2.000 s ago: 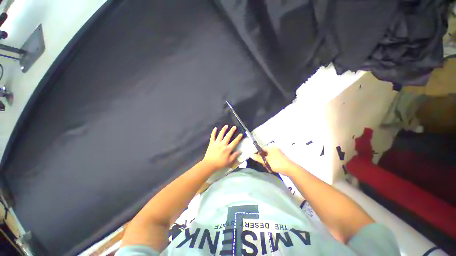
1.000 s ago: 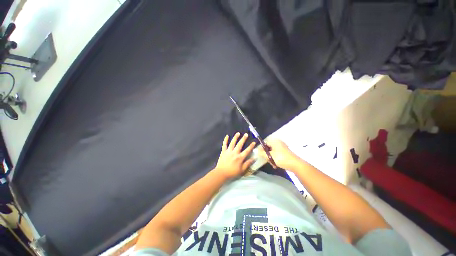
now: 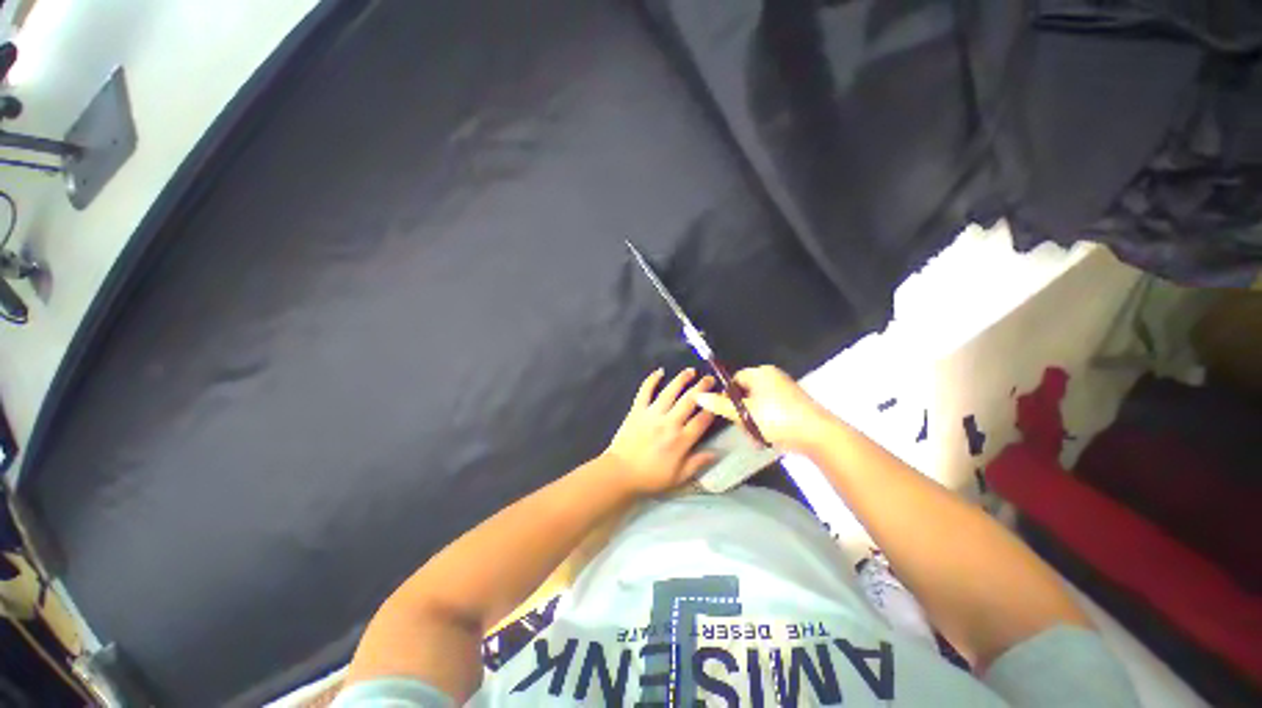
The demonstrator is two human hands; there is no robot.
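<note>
Black fabric lies wide over the table, with small wrinkles. My right hand holds fabric shears by their dark red handles. The long blades point up and left over the fabric, and they look closed. My left hand rests palm down at the near edge of the fabric with its fingers spread, just left of the handles. A pale flat piece shows between my hands, close to my shirt; I cannot tell what it is. My left palm hides part of it.
The fabric bunches in a heap at the upper right. White table surface and dark scraps show on the right, beside a red roll and a red scrap. A machine's grey base plate stands at the far left.
The shears have moved slightly up and left over the fabric. My two hands have come closer together. The pale piece shows more, and the heaped fabric reaches lower at the right.
</note>
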